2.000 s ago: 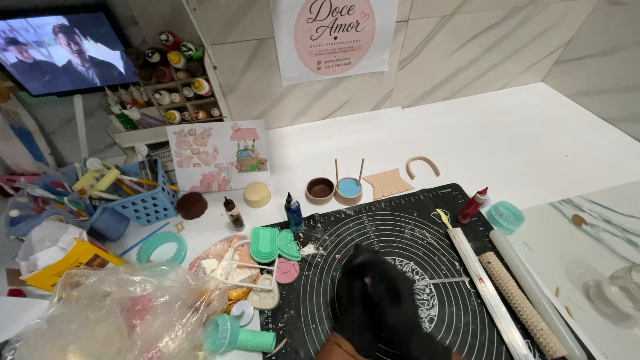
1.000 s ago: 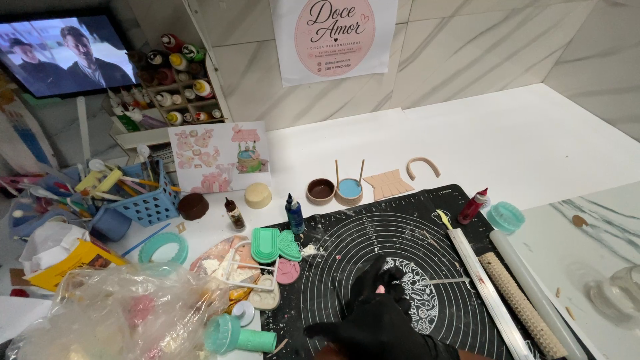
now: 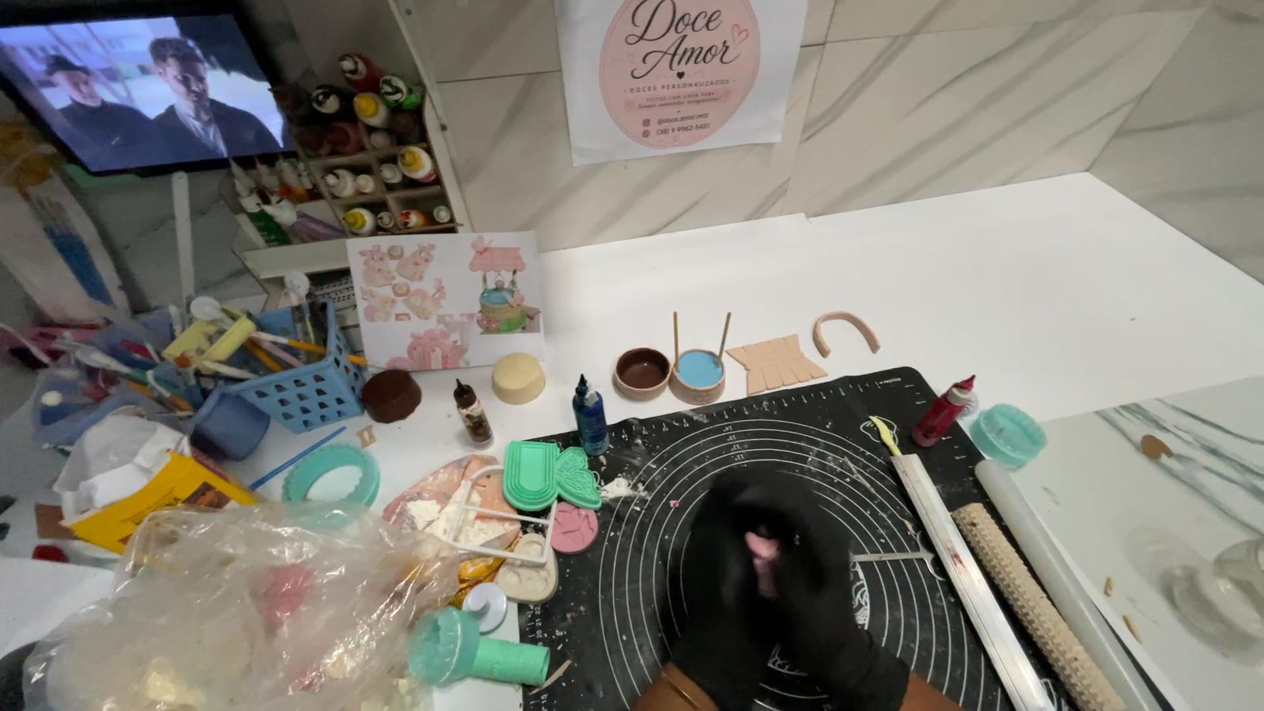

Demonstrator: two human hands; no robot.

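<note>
Both my hands wear black gloves and meet over the black silicone mat (image 3: 632,622) marked with white circles. Between the fingers of my left hand (image 3: 721,563) and my right hand (image 3: 820,583) shows a small pink piece of modelling paste (image 3: 761,553); both hands touch it, and blur hides the exact grip. Beyond the mat stand a brown-filled round cup (image 3: 642,373), a blue-filled cup (image 3: 699,373) with two upright sticks, a pleated beige piece (image 3: 777,364) and a beige arch (image 3: 846,331).
Green silicone moulds (image 3: 531,475) and a pink mould (image 3: 574,528) lie at the mat's left edge, near a plastic bag (image 3: 237,612). On the right lie a white bar (image 3: 973,583) and a textured rolling pin (image 3: 1037,602). Blue (image 3: 590,420) and red (image 3: 943,413) bottles stand at the far edge.
My hands were more spread and lower on the mat one second ago; now they are closed together around the pink piece. The objects around them have not moved.
</note>
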